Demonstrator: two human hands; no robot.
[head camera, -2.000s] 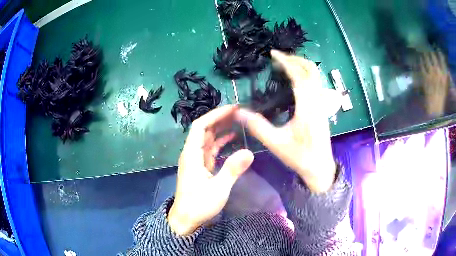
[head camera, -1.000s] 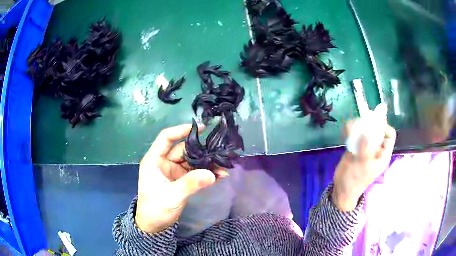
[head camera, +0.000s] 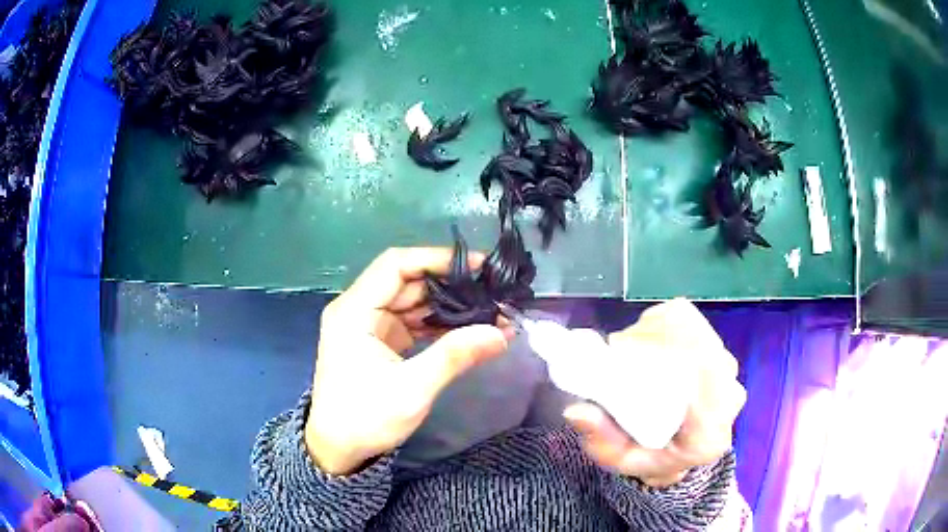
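My left hand (head camera: 390, 353) holds a black spiky hair piece (head camera: 473, 294) between thumb and fingers, its points upward, in front of the bench's near edge. My right hand (head camera: 676, 405) is shut on a white glue bottle (head camera: 613, 374), tilted with its narrow nozzle pointing left. The nozzle tip is at the lower right side of the hair piece; whether it touches cannot be told. A loose group of curved black hair pieces (head camera: 541, 166) lies on the green bench just beyond. One single curved piece (head camera: 435, 143) lies left of that group.
Large heaps of black hair parts lie at the upper left (head camera: 224, 78) and upper right (head camera: 665, 73). A blue bin (head camera: 62, 239) with black parts stands at far left. White strips (head camera: 817, 210) lie at right. Part of another hand (head camera: 60, 516) shows at bottom left.
My right hand has brought the glue bottle from the right side to the hair piece in my left hand. The view has shifted, so the bench things appear farther right and higher.
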